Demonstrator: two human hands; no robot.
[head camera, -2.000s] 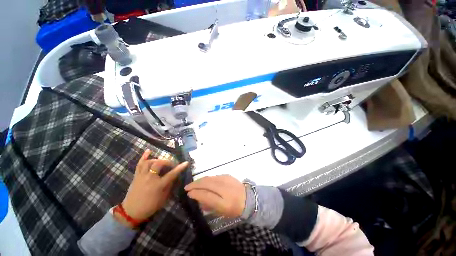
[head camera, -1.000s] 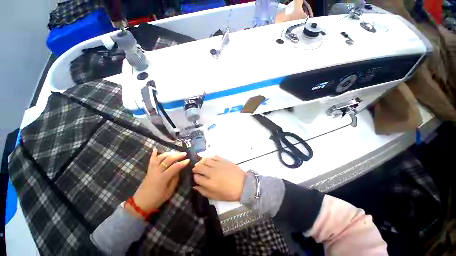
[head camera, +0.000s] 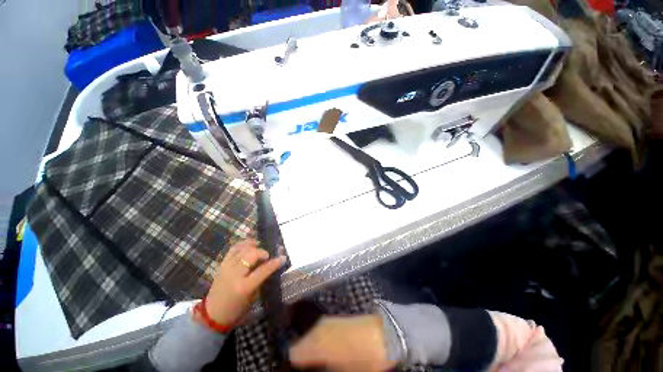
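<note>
A plaid garment panel (head camera: 163, 211) lies on the white table left of the needle area, with dark strips across it. A black strip (head camera: 267, 225) runs from the presser foot (head camera: 263, 174) down past the table's front edge. My left hand (head camera: 243, 280) presses on the panel and strip near the table edge, thumb and forefinger at the strip. My right hand (head camera: 338, 345) is blurred, low in the picture, around the lower part of the strip; its fingertips are not clear.
The white sewing machine (head camera: 312, 80) spans the back. Black shears (head camera: 378, 178) lie under its arm. A tan garment (head camera: 596, 80) is heaped at right. A blue bin (head camera: 116, 54) stands at back left. Checked cloth (head camera: 349, 294) shows below the table's front edge.
My right hand has moved down from the needle area to below the table edge. My left hand has moved down along the strip. The panel's lower part has been fed or shifted and lies flatter.
</note>
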